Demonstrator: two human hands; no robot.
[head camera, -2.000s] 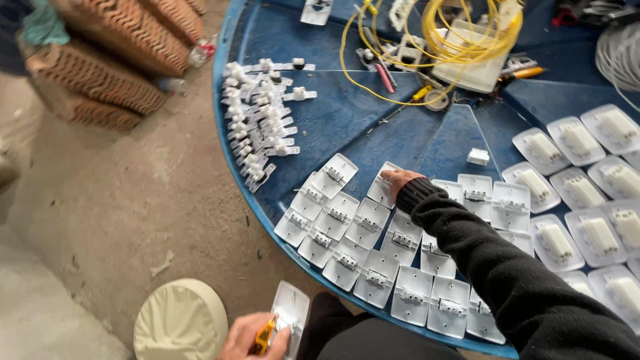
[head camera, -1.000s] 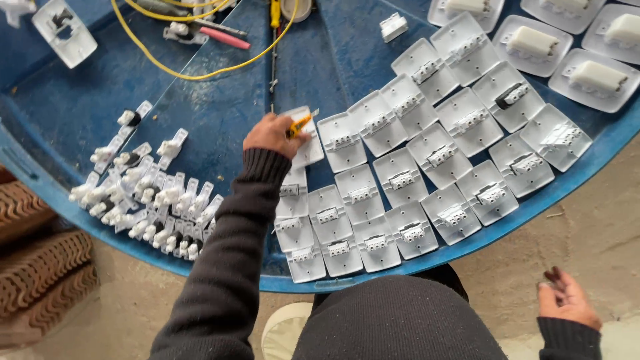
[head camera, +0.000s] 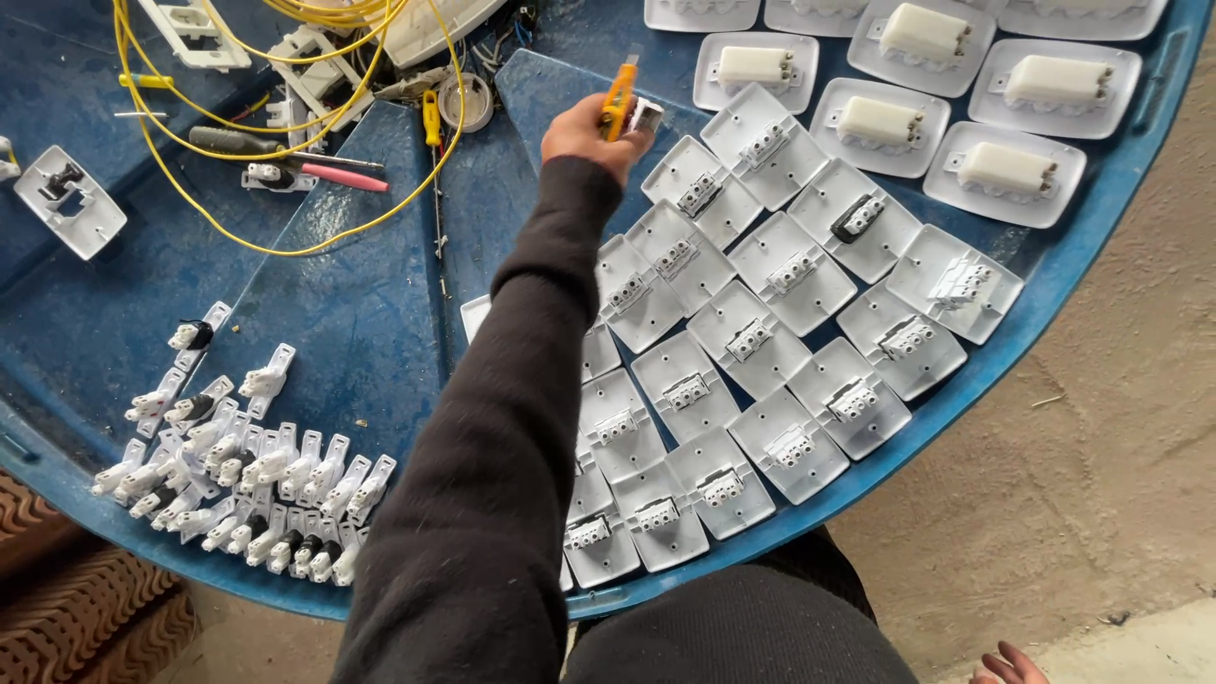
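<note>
My left hand (head camera: 594, 138) reaches over the blue table, shut around an orange utility knife (head camera: 619, 100) whose blade points away from me. A small white electrical module (head camera: 647, 116) is at its thumb and fingertips. Just right of this hand begin rows of white wall plates (head camera: 708, 195), back side up, with terminal modules in their middles. The far end of another plate (head camera: 475, 313) shows beside my left sleeve, which hides the rest. At the bottom right edge, my right hand (head camera: 1009, 665) is partly in view, fingers apart, nothing seen in them, off the table.
Small switch or socket modules (head camera: 275, 456) lie heaped at the lower left. Yellow cable (head camera: 285, 249), a yellow-handled screwdriver (head camera: 432, 119), a pink-handled tool (head camera: 344, 178) and loose frames lie at the upper left. White plates with boxy backs (head camera: 1002, 171) fill the upper right. The table's rim (head camera: 1092, 256) curves round.
My left hand has moved from a plate left of the rows to the small white module lying beyond them, still with the knife. My right hand, earlier on the plates, is now off the table.
</note>
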